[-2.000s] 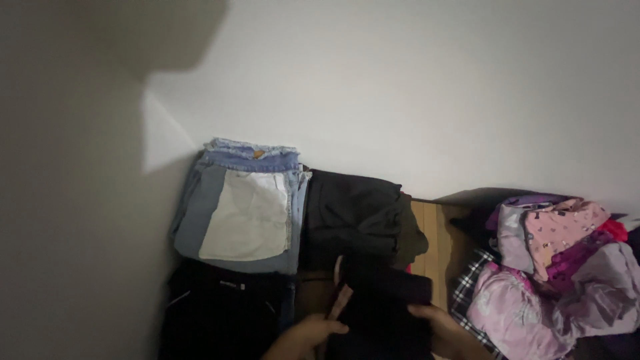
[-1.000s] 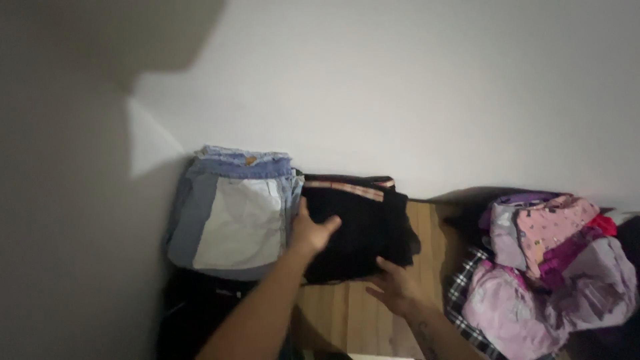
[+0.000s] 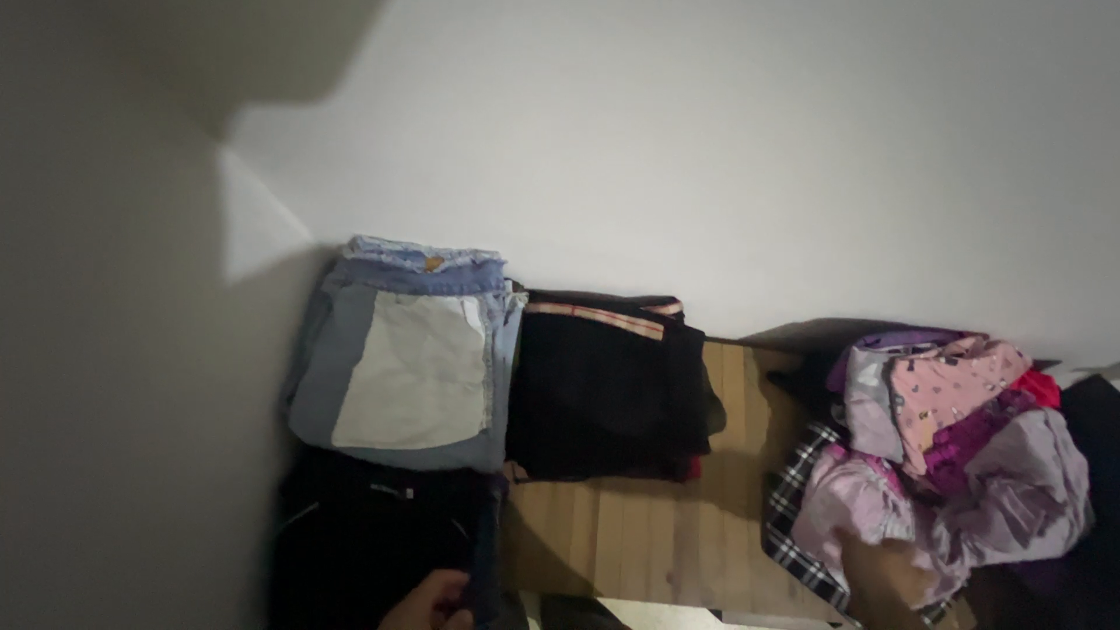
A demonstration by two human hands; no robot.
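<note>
At the bottom edge, my left hand (image 3: 433,599) is partly in view, its fingers over folded black clothing (image 3: 376,534); whether it grips the cloth cannot be told. My right hand (image 3: 888,573), blurred, is at the lower part of a heap of clothes, against a light pink garment (image 3: 853,499); its fingers are hard to make out. Folded denim (image 3: 420,367) with a pale panel lies behind the black clothing. To its right is a stack topped by a folded black garment (image 3: 604,394) with a plaid strip along its upper edge.
The clothes lie on a wooden slatted surface (image 3: 647,534) against a pale wall (image 3: 700,175). The heap at right includes a pink patterned garment (image 3: 949,385), a magenta one (image 3: 980,442) and a black-and-white plaid cloth (image 3: 801,551). Dark cloth (image 3: 1102,455) lies at the right edge.
Two seconds ago both hands held the black garment at the bottom; a second ago they were at it on the middle stack. It now lies there released, and the hands have moved apart.
</note>
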